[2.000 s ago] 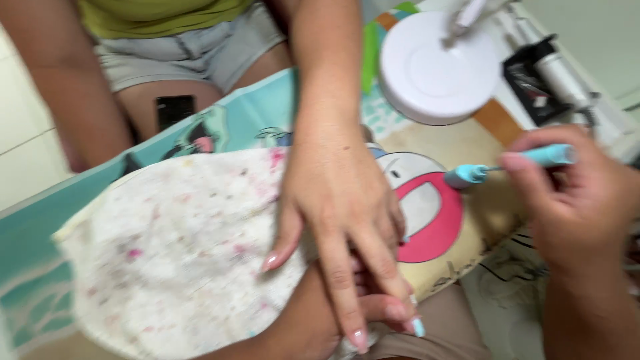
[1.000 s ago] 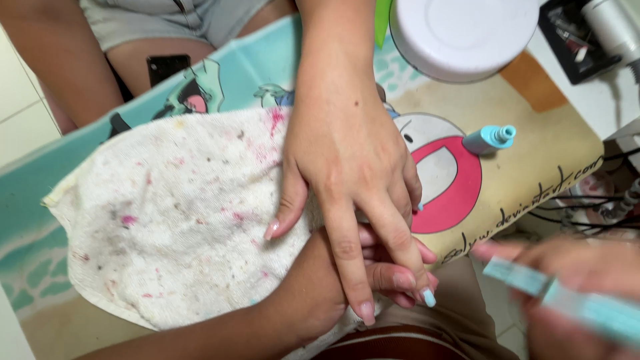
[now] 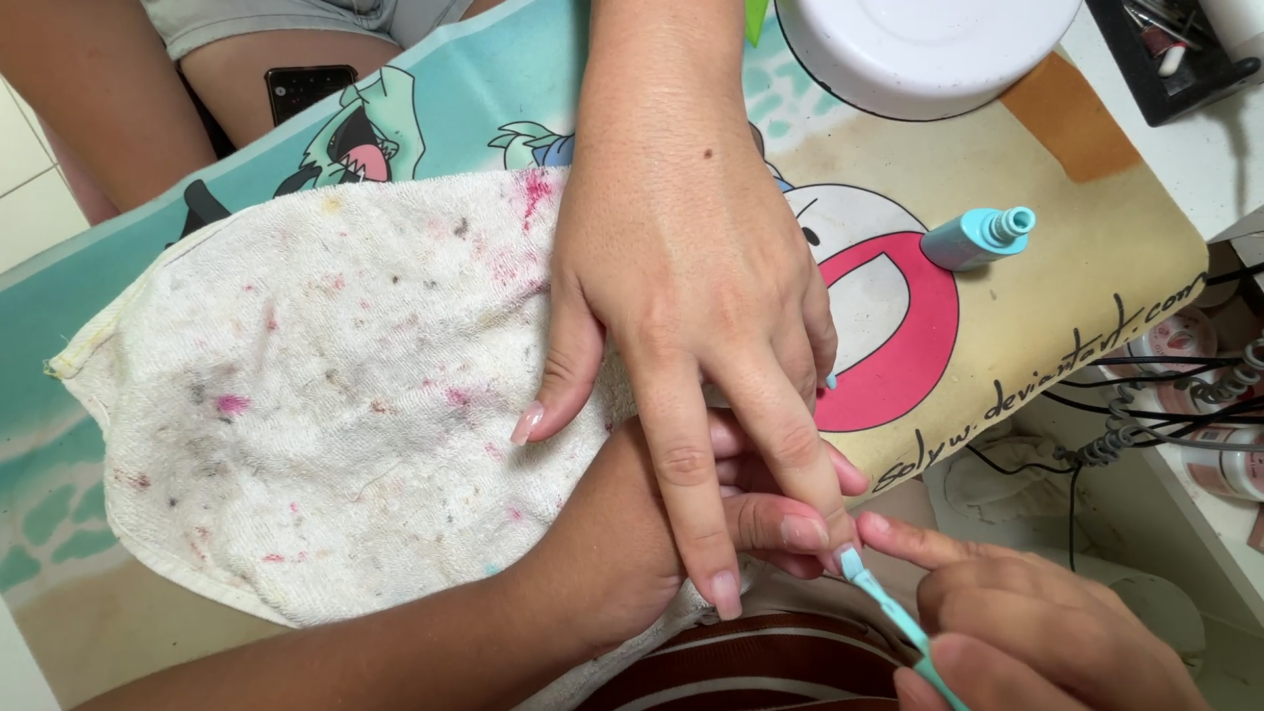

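Note:
The other person's hand (image 3: 691, 286) reaches down from the top, palm down and fingers spread, partly over a stained white towel (image 3: 346, 395). My left hand (image 3: 721, 494) comes from the lower left and holds one of its fingers near the tip, thumb on top. In my right hand (image 3: 1027, 612), at the lower right, is a light blue nail polish brush (image 3: 894, 612); its tip touches that finger's nail, where light blue polish shows. The uncapped light blue polish bottle (image 3: 973, 240) stands on the printed mat (image 3: 1047, 227), right of the other person's hand.
A round white device (image 3: 923, 49) stands at the top right, near a black tray (image 3: 1170, 59) of small tools. Black cables (image 3: 1165, 375) and several jars (image 3: 1229, 459) lie beyond the mat's right edge. A phone (image 3: 306, 91) rests by the other person's leg.
My right hand held the brush over the bottle, then moved away to the lower right; the brush now touches the nail. The bottle stands uncapped. My left hand keeps its hold.

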